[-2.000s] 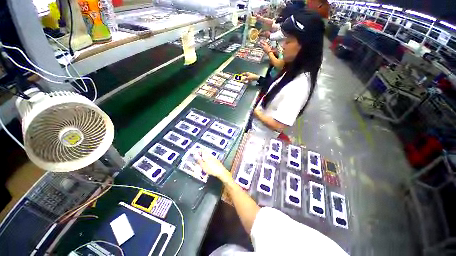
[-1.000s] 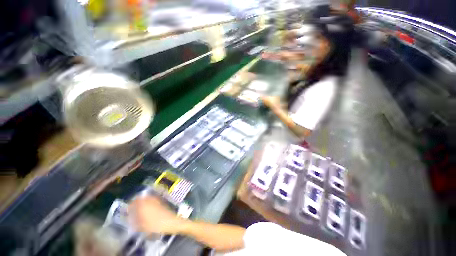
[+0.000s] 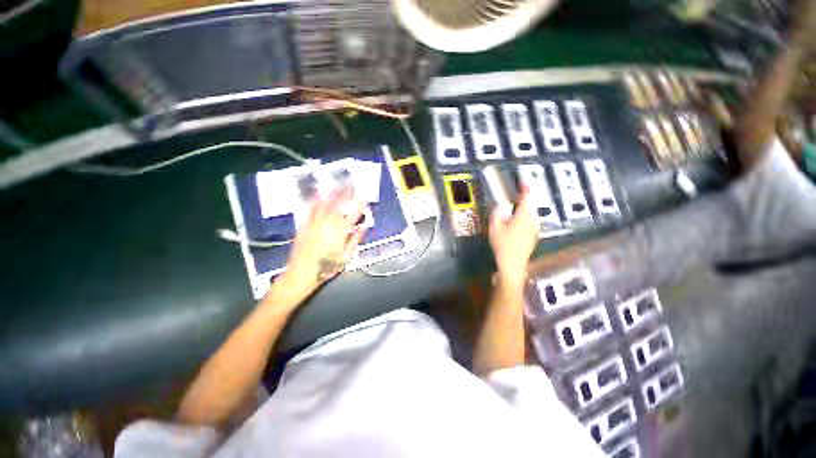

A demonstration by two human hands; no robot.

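My left hand (image 3: 329, 234) lies with spread fingers over white phones (image 3: 279, 191) on the dark blue test fixture plate (image 3: 272, 258); whether it grips one is blurred. My right hand (image 3: 514, 234) holds a tilted keypad phone (image 3: 496, 186) between thumb and fingers at the blister tray's (image 3: 562, 234) near row. Other phones lie back up in the tray, white with dark ovals. One yellow-framed phone (image 3: 462, 202) lies front up at the row's left end. Another yellow-framed phone (image 3: 412, 182) lies at the fixture's right edge.
A white cable (image 3: 206, 148) loops behind and around the fixture. A large grey instrument (image 3: 224, 58) and a fan (image 3: 474, 20) stand behind. Stacked trays of phones (image 3: 595, 340) are at lower right. Another person's arm (image 3: 760, 112) reaches in at right, beside more phones.
The view has swung down toward the fixture. My right hand has moved from the fixture back to the tray and holds a phone there. My left hand now shows clearly over the fixture.
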